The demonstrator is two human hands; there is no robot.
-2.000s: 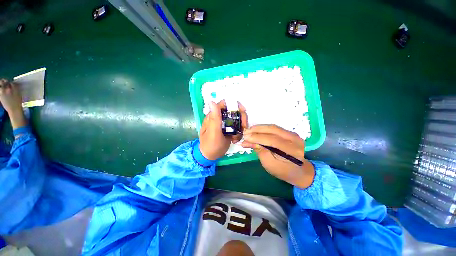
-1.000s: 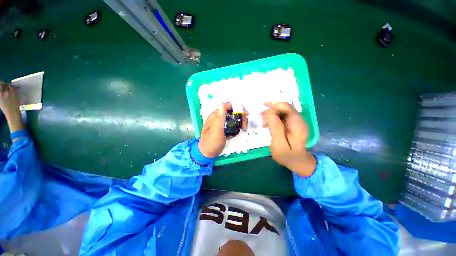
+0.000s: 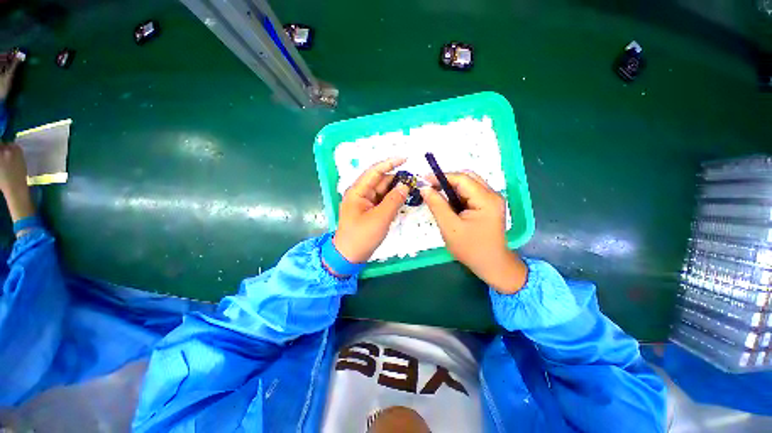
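My left hand (image 3: 366, 213) holds a small black device unit (image 3: 411, 189) over the green tray (image 3: 521, 182). The unit is tilted and partly covered by my fingers. My right hand (image 3: 476, 221) holds a dark slim tool (image 3: 443, 182), tucked between the fingers and pointing up and left. My right thumb and fingertip are at the unit's right edge; whether they pinch a small part there is too small to tell. Small white parts (image 3: 461, 139) fill the tray in a loose heap.
Black device units (image 3: 457, 56) are spaced along the far bench, one with a pale tab (image 3: 630, 63). A grey metal post (image 3: 275, 59) slants at upper left. Clear blister trays (image 3: 730, 262) stand at right. At left are a person's hand (image 3: 15, 173) and a cream-edged card (image 3: 46, 153).
My right hand has come back left to the unit, and the tool now points up. The unit has tilted in my left hand. The bench units have shifted slightly left. Another hand shows at upper left.
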